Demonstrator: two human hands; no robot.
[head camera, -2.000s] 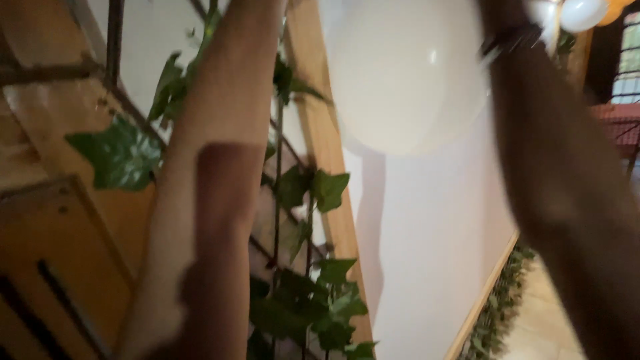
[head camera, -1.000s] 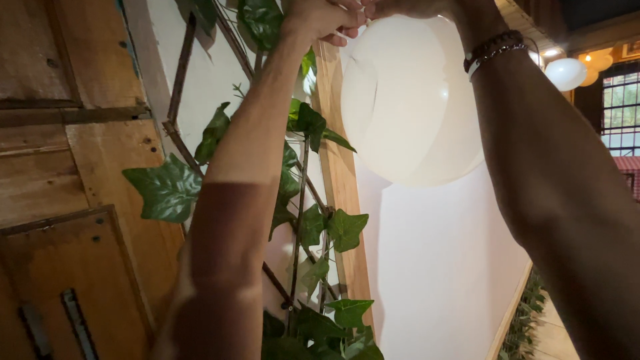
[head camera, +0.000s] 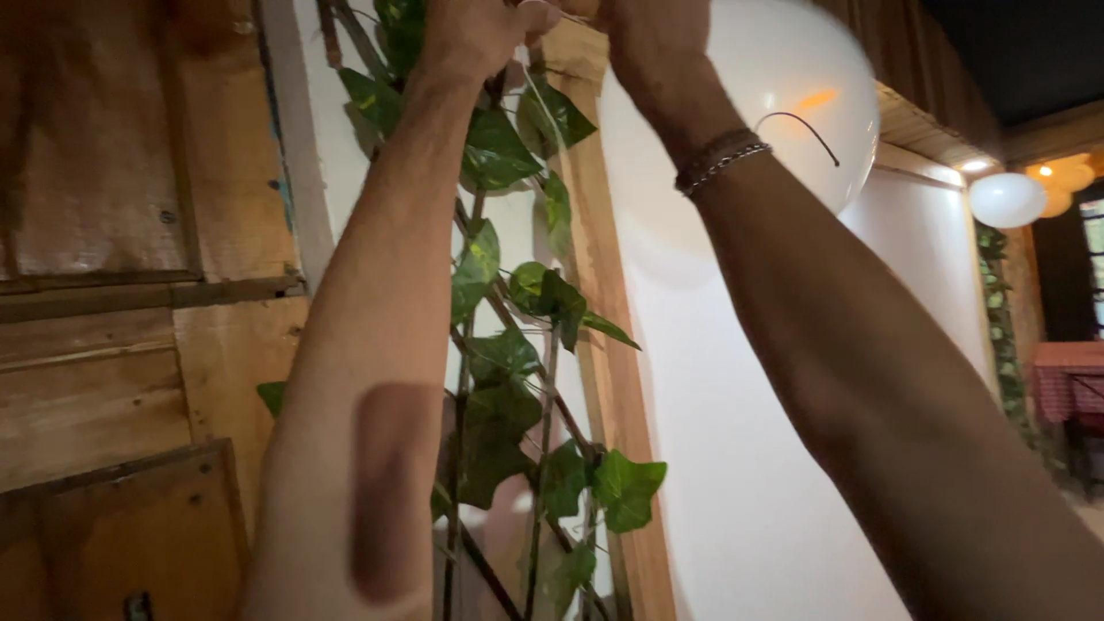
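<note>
Both of my arms reach up to the top edge of the head view. My left hand (head camera: 483, 39) has its fingers pinched near a thin white string (head camera: 545, 97), which hangs from there over the ivy leaves. My right hand (head camera: 660, 56), with bracelets at the wrist, is close beside it; its fingertips are mostly cut off by the frame edge. A white balloon (head camera: 802, 95) is behind and right of my right hand. Artificial ivy (head camera: 500, 155) on a stick lattice runs down the wall below my hands, next to a wooden trim post (head camera: 617, 345).
Wooden panelling (head camera: 86, 388) covers the left side. A white wall panel (head camera: 742, 414) lies right of the trim. Farther right hang another white balloon (head camera: 1007, 200) and orange balloons (head camera: 1065, 175), above a table with a red cloth (head camera: 1069, 366).
The view has shifted. The large white balloon, in front of the panel just below my hands a second ago, is now to the right, behind my right hand and wrist. A white string now shows.
</note>
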